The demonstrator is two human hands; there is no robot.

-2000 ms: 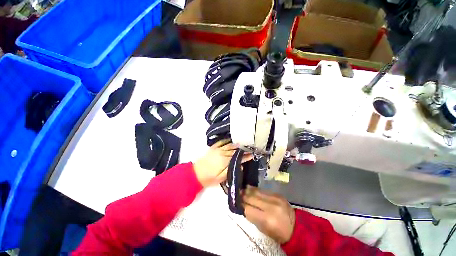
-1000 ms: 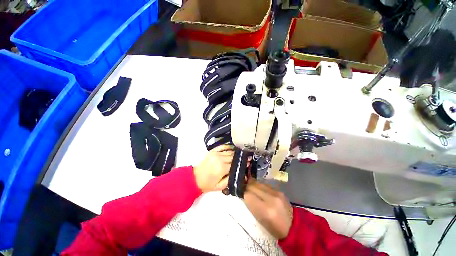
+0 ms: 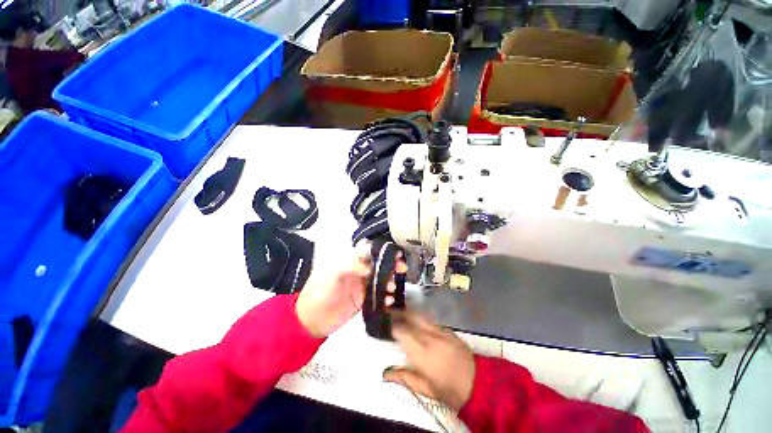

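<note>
A black fabric band (image 3: 380,292) with a pale line along it is a closed loop, held upright just left of the needle area of the white sewing machine (image 3: 542,211). My left hand (image 3: 332,292) grips the band, with its fingertips showing through the loop. My right hand (image 3: 433,357) is at the band's lower end, slightly blurred, fingers spread and thumb apart; whether its fingertips touch the band is unclear. The needle and presser foot (image 3: 430,275) are small and partly hidden under the machine head.
Overlapping black bands (image 3: 370,173) lie behind the machine's left end. Several loose bands (image 3: 275,258) lie on the white table (image 3: 182,279). Blue bins (image 3: 173,127) stand left, cartons (image 3: 377,89) behind. A slim black tool (image 3: 675,376) lies lower right.
The band has come out from the needle area, left and towards me, held more freely. My right hand's fingers have opened. The whole view has shifted.
</note>
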